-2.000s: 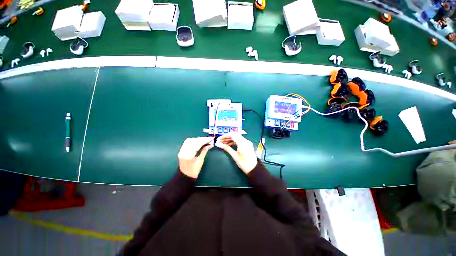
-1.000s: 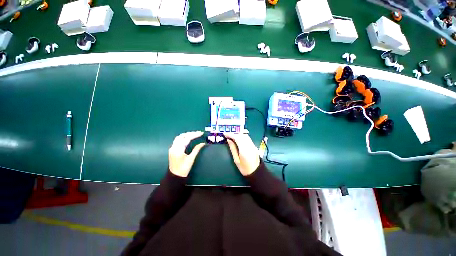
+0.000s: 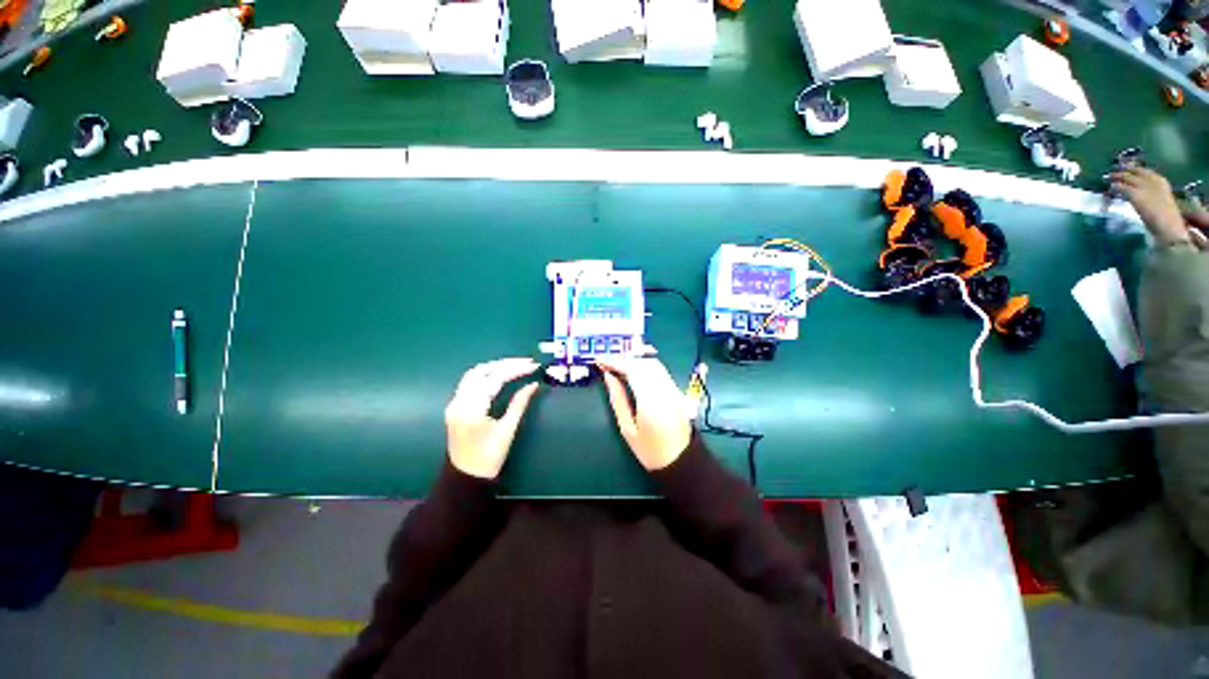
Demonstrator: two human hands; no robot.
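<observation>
The left earbud tester [image 3: 603,308], white-blue with a lit screen, stands on the green worktop in front of me. White earbuds [image 3: 569,374] lie in its black test fixture at the front edge. My left hand [image 3: 488,417] is at the left of the fixture, thumb and fingers apart, fingertips near its left end. My right hand [image 3: 648,410] is at the right of the fixture, fingertips near or touching its right end. Neither hand shows anything held. The second tester [image 3: 757,289] stands to the right, its black fixture [image 3: 750,349] in front, with its screen lit.
Orange-and-black round pieces [image 3: 964,239], a white cable [image 3: 982,358] and a paper slip [image 3: 1107,316] lie right. A teal pen [image 3: 180,361] lies left. White boxes [image 3: 471,36], cases and earbuds are beyond the white rail [image 3: 530,165]. Another person's hand [image 3: 1152,202] is at far right.
My hands came apart from above the fixture to its two sides, and the earbuds now show in it. Another person's arm has reached in at the right, towards the belt.
</observation>
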